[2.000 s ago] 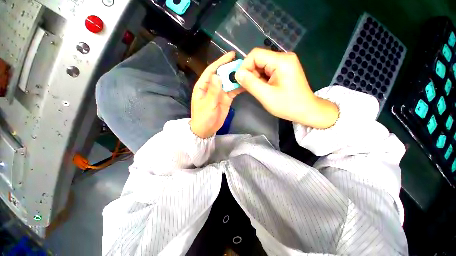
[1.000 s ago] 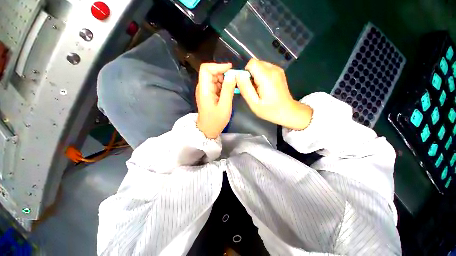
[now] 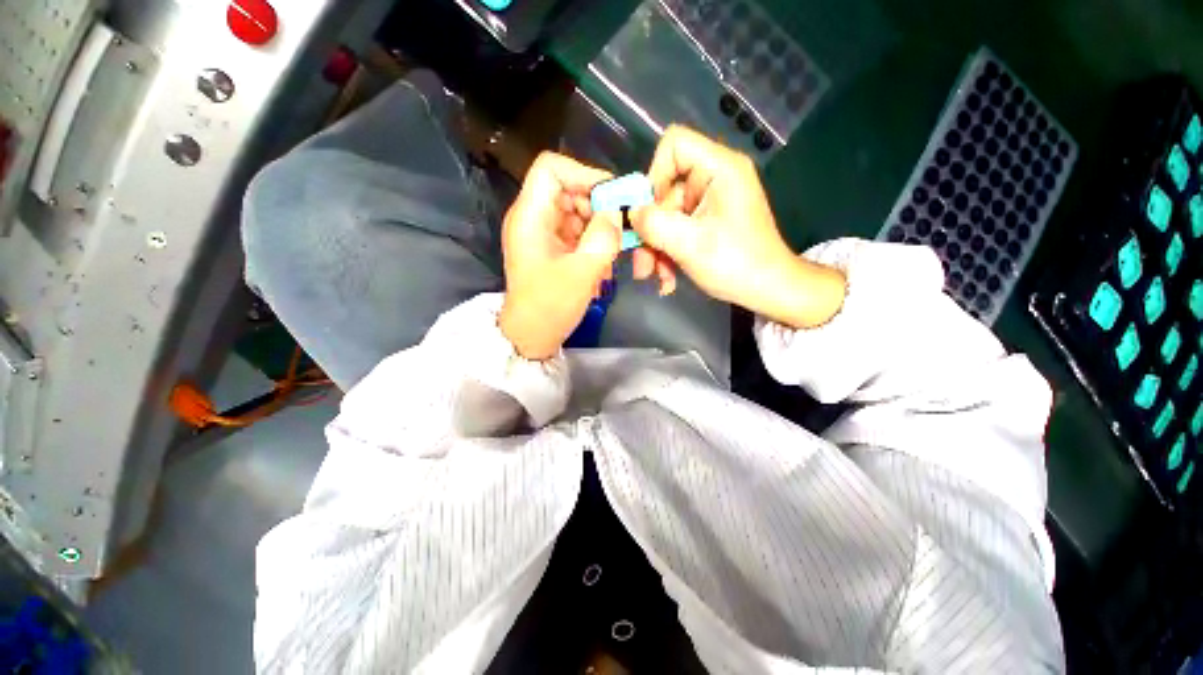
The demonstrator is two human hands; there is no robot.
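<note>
A small pale teal housing (image 3: 620, 193) is held above my lap, between the fingertips of both hands. A dark spot shows at its middle; the thumbs hide part of it. My left hand (image 3: 557, 253) grips its left side with thumb and fingers. My right hand (image 3: 723, 227) grips its right side, thumb on the near face and fingers curled behind.
A dotted sheet (image 3: 979, 185) and a black blister tray (image 3: 1055, 306) with teal housings lie at right. A clear plastic bag (image 3: 647, 66) lies over another dotted sheet ahead. The machine (image 3: 99, 297) with its red button (image 3: 252, 19) stands at left.
From two seconds ago, the housing has turned from face-on to a tilted view. My left hand has closed from a flat palm to a fingertip grip. One second ago the fingers covered more of it.
</note>
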